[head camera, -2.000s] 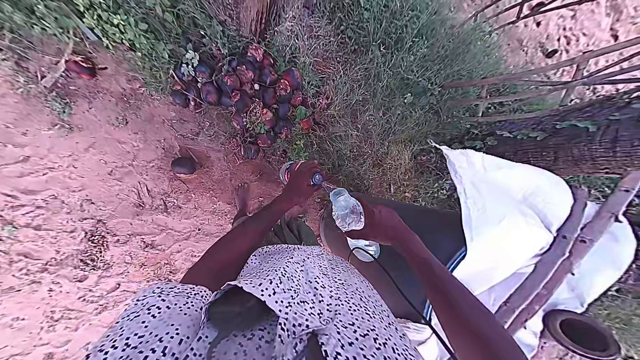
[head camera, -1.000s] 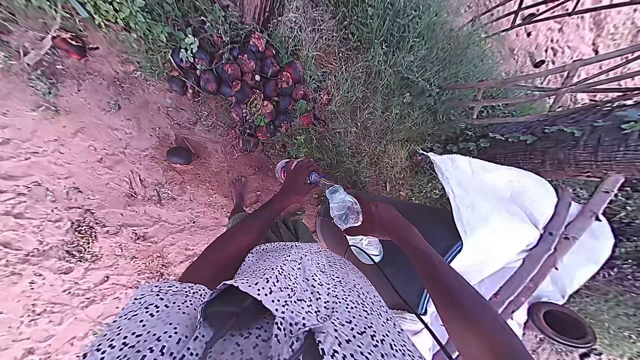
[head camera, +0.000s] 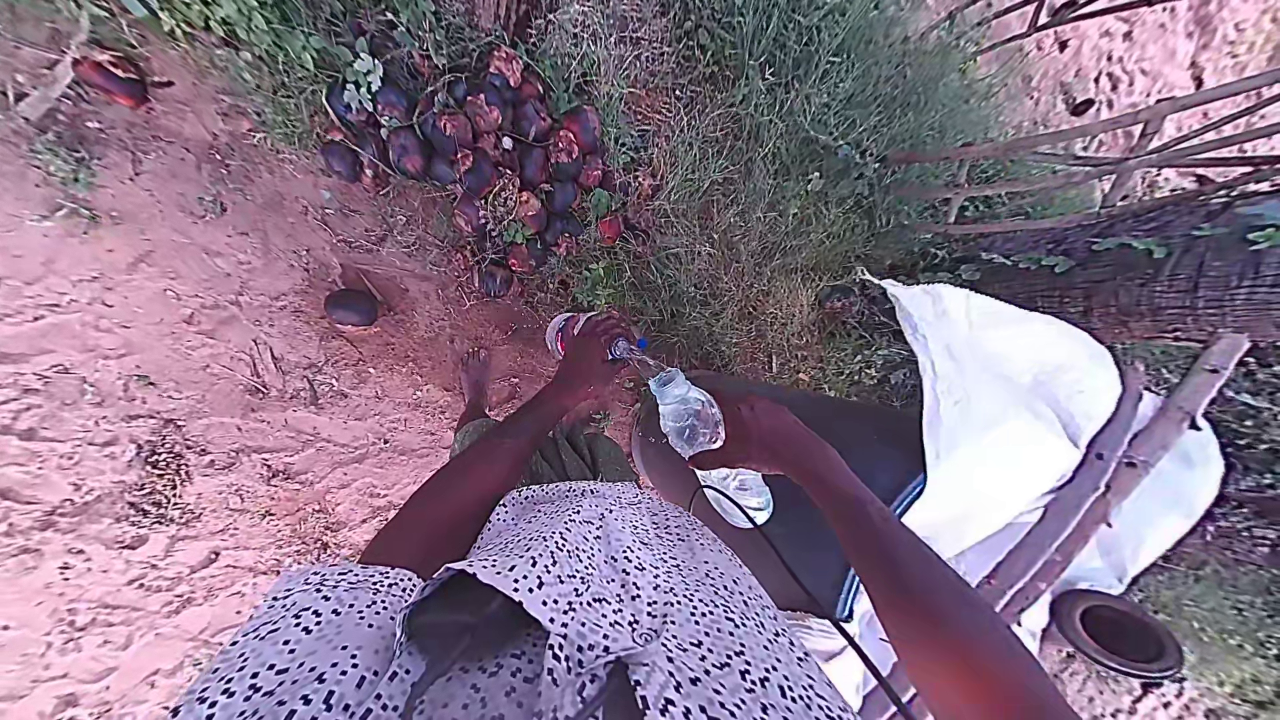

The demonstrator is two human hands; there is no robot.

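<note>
My left hand (head camera: 592, 350) grips a small plastic bottle (head camera: 563, 332), tilted so that its neck points right. Clear liquid runs from that neck to the mouth of a clear plastic bottle (head camera: 686, 412). My right hand (head camera: 745, 432) is wrapped around this second bottle, whose mouth faces up and to the left. A blue cap (head camera: 641, 343) shows beside the first bottle's neck. Below my right hand lies another clear plastic container (head camera: 738, 496) on a dark surface (head camera: 800, 540); its lower part shows.
Dark round palm fruits (head camera: 500, 150) lie heaped in the grass ahead, with one lone fruit (head camera: 351, 307) on the sand. At right are a white sack (head camera: 1000, 390), wooden poles (head camera: 1120, 480), a dark round bowl-like object (head camera: 1117, 632) and a stick fence (head camera: 1090, 130). A thin black cable (head camera: 790, 570) crosses near my right arm.
</note>
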